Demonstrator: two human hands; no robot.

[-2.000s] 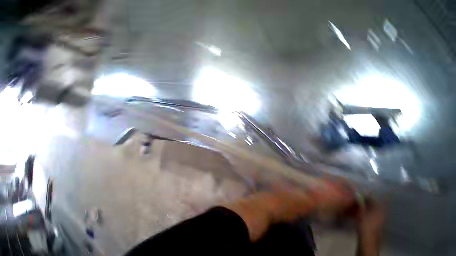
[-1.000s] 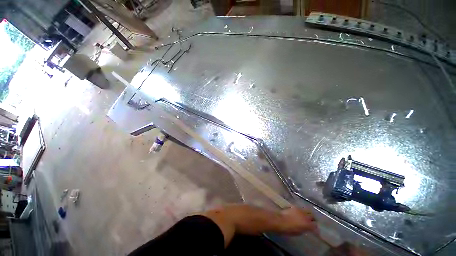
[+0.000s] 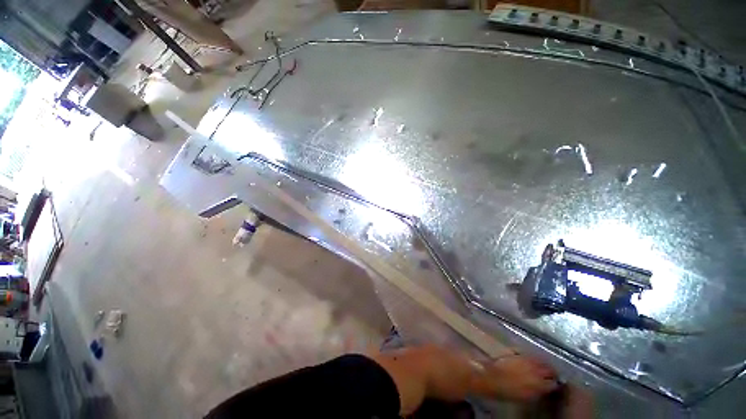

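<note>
A long pale wood strip (image 3: 393, 280) lies along the near edge of the large shiny metal panel (image 3: 458, 139). My left hand (image 3: 523, 378) reaches in from the bottom and closes around the strip's near end; its fingertips are blurred. A blurred skin-coloured patch beside it at the bottom edge looks like part of my right hand (image 3: 577, 403), with a small dark thing between the two; its grip cannot be made out. A blue-black air nailer (image 3: 585, 288) lies on its side on the panel, untouched, its hose leading right.
A bent trim line (image 3: 442, 266) runs beside the strip. Thin bent rods (image 3: 266, 86) lie at the panel's far left end, a perforated rail (image 3: 622, 39) along its far edge. Small white scraps lie on the panel. A small bottle (image 3: 245, 229) stands on the floor by the near edge.
The early blur has cleared and the view has shifted slightly. My left hand stays at the strip, now a little lower and further right in the picture. The nailer stays lying on the panel.
</note>
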